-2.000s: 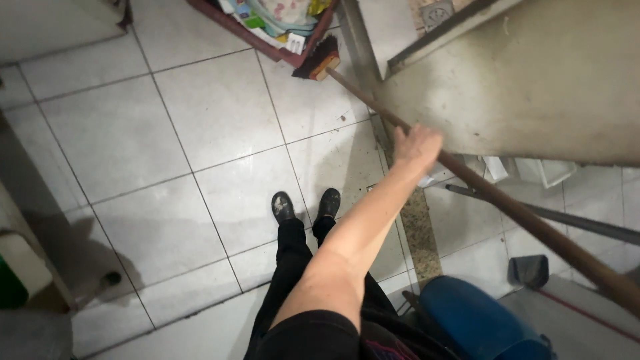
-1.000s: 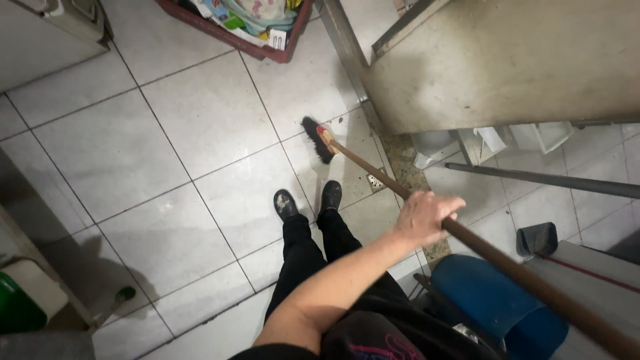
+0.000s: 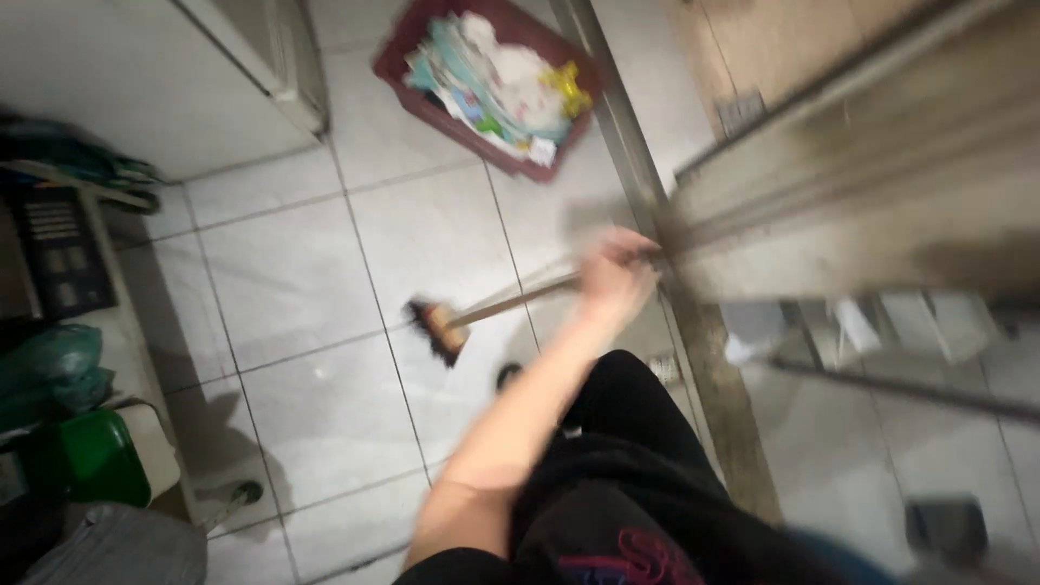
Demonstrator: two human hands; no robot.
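My left hand [image 3: 617,272], blurred, is closed around the wooden handle [image 3: 516,302] of a broom, ahead of my body. From the hand the handle runs left and slightly down to the broom head [image 3: 439,329], whose dark bristles lie at the tiled floor [image 3: 301,292]. Past my hand the rest of the handle is blurred or hidden. My right hand is out of view.
A dark red crate [image 3: 479,146] full of cloths and packets sits ahead. A metal door track [image 3: 621,122] and a stained panel [image 3: 861,187] lie right. Shelves with a green container [image 3: 101,459] stand left. A dustpan [image 3: 946,524] is at lower right.
The broom head, near the crate at first, has come closer to my feet and then moved left over the tiles. My left hand has kept hold of the handle. The view has shifted.
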